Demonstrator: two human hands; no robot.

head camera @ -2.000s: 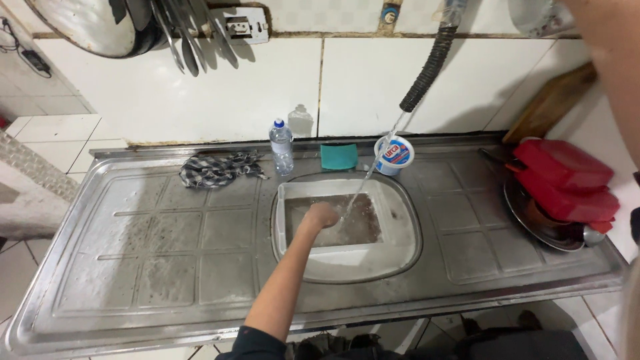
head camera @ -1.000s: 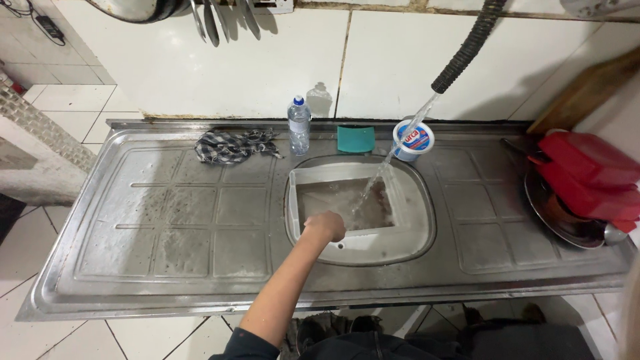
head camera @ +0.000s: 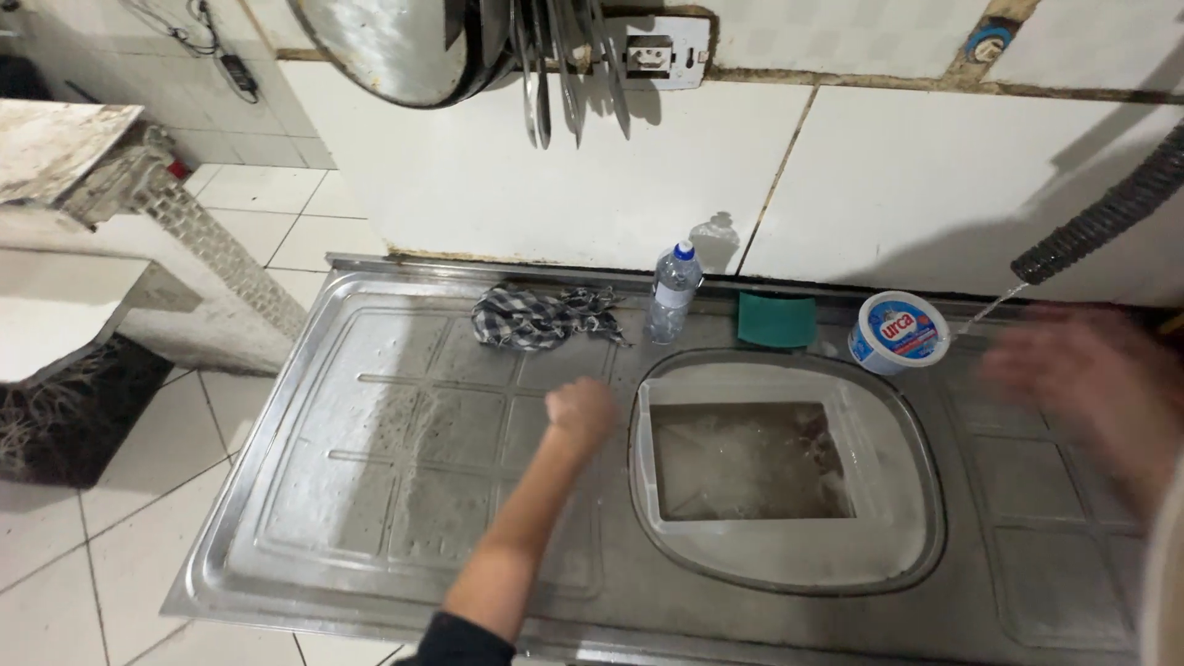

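My left hand (head camera: 581, 410) is over the steel drainboard, just left of the sink, its fingers curled; whether anything is inside them cannot be made out. At the right my right hand (head camera: 1064, 370), blurred, is raised with fingers apart, below the black corrugated hose (head camera: 1101, 217) from which a thin stream of water runs. A translucent plastic container (head camera: 647, 462) holding cloudy brownish water sits in the sink basin (head camera: 786, 560). Behind the sink stand a white and blue plastic tub (head camera: 897, 331), a teal sponge or cloth (head camera: 776, 320) and a clear plastic bottle with a blue cap (head camera: 673, 294).
A black-and-white checked cloth (head camera: 546, 317) lies at the back of the drainboard. Knives (head camera: 555, 79) and a pan or lid (head camera: 388, 42) hang on the tiled wall beside a power outlet (head camera: 661, 54). A tiled ledge (head camera: 217, 240) stands at the left.
My left hand has left the container in the sink and moved left over the drainboard. My right hand has come into view beside the hose. The view has swung left.
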